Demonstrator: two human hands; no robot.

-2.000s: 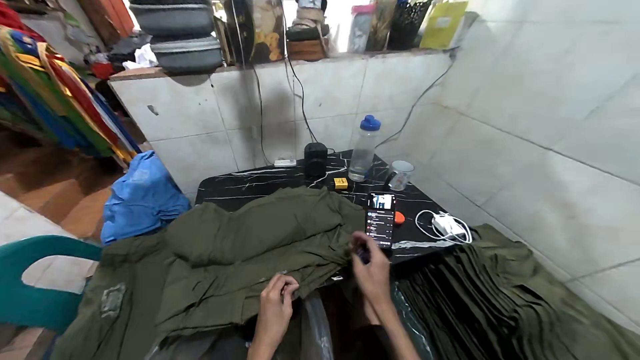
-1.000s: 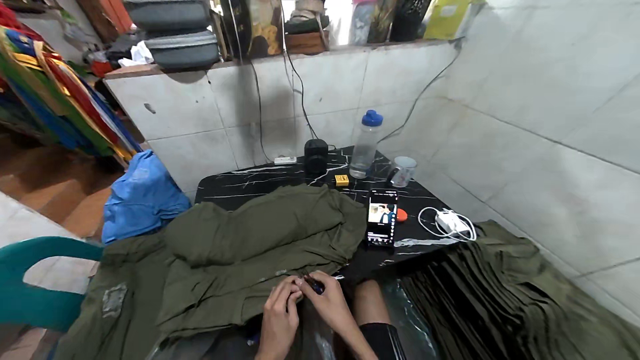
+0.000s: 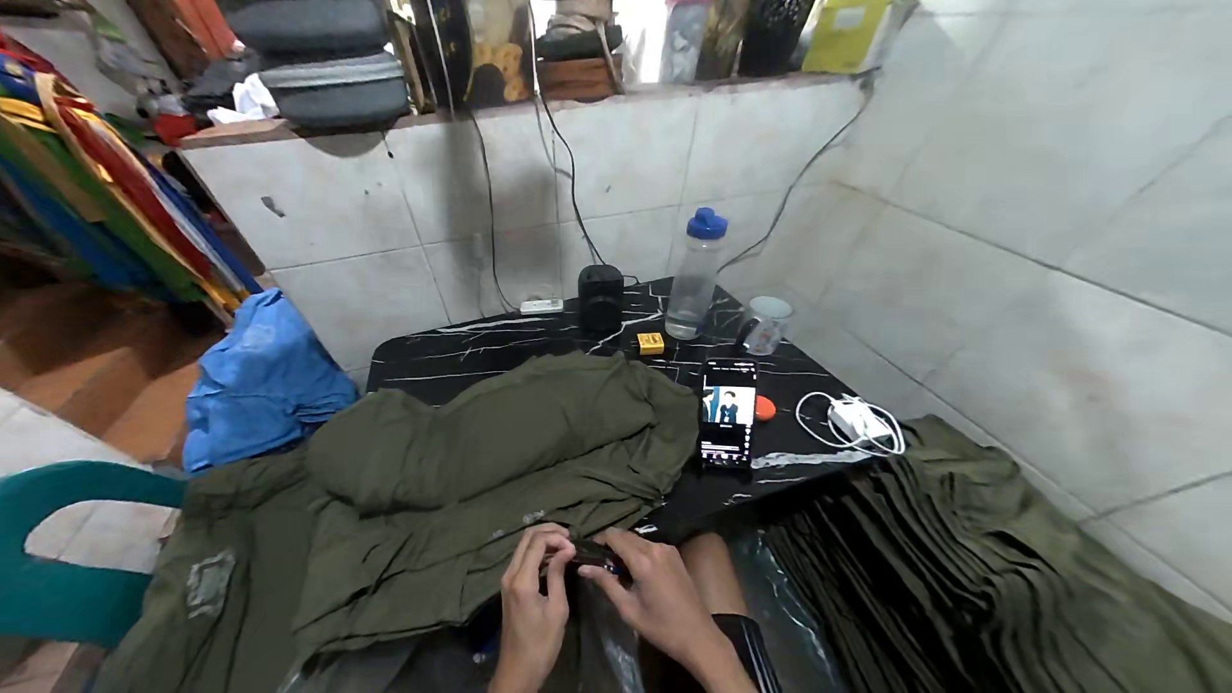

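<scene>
An olive-green garment (image 3: 500,433) lies bunched over the black marble-patterned table (image 3: 433,356) and hangs off its near edge. At that edge my left hand (image 3: 535,587) pinches the garment's near hem between thumb and fingers. Close beside it my right hand (image 3: 650,587) is closed on a small dark tool whose kind I cannot tell; its tip is hidden near the left fingertips. A smartphone (image 3: 728,414) with a lit screen rests on the table beyond my right hand, against the garment's right side.
Behind the phone stand a water bottle (image 3: 695,279), a mug (image 3: 766,325), a black speaker-like device (image 3: 601,298) and a small yellow box (image 3: 651,344). A white charger with cable (image 3: 857,423) lies right. Stacked olive garments (image 3: 924,568) fill the right; a green plastic chair (image 3: 77,587) stands left.
My right hand has come from the phone's lower edge down to the garment's hem beside my left hand. The phone, tilted earlier, now lies straighter.
</scene>
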